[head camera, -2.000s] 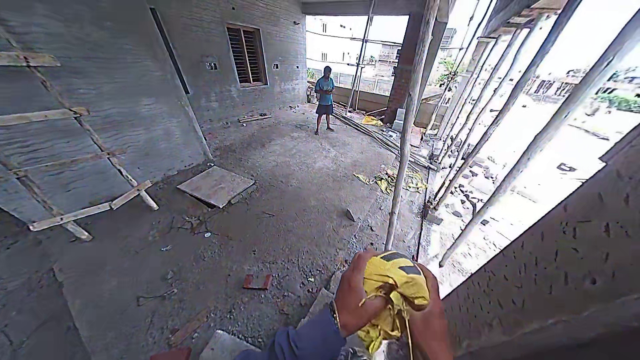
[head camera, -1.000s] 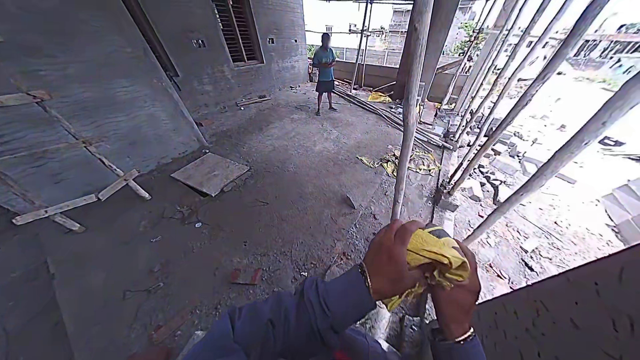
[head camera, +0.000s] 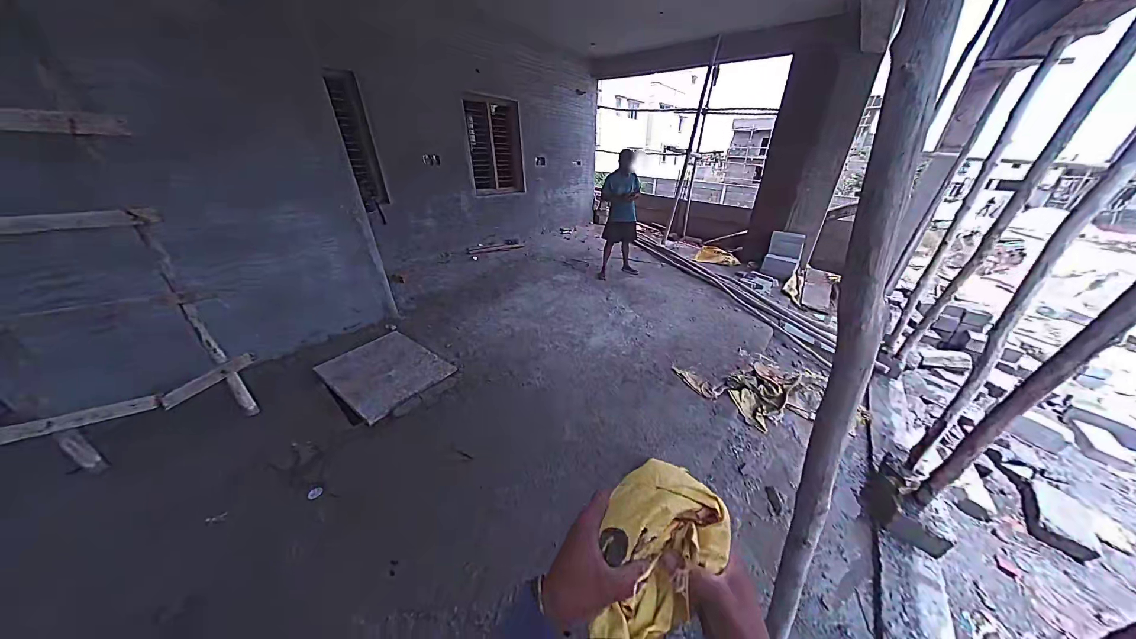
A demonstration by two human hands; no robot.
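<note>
A crumpled yellow cloth or sack point(head camera: 661, 506) with a dark round mark is bunched between my two hands at the bottom of the head view, right of the middle. My left hand point(head camera: 581, 568) grips its left side, thumb on the front. On its lower right, my right hand point(head camera: 723, 590) is closed on the cloth, partly hidden by it. Whether anything is wrapped inside cannot be seen.
A wooden pole point(head camera: 848, 328) stands just right of my hands. Yellow rags point(head camera: 763, 395) lie on the floor beyond. A flat slab point(head camera: 386, 374) and a wooden ladder-like frame point(head camera: 191, 315) are at the left. A person point(head camera: 620, 211) stands farther back, near long pipes point(head camera: 737, 288).
The yellow cloth has been turned and bunched differently between my hands, both still on it. The view has swung. The person stays standing at the back.
</note>
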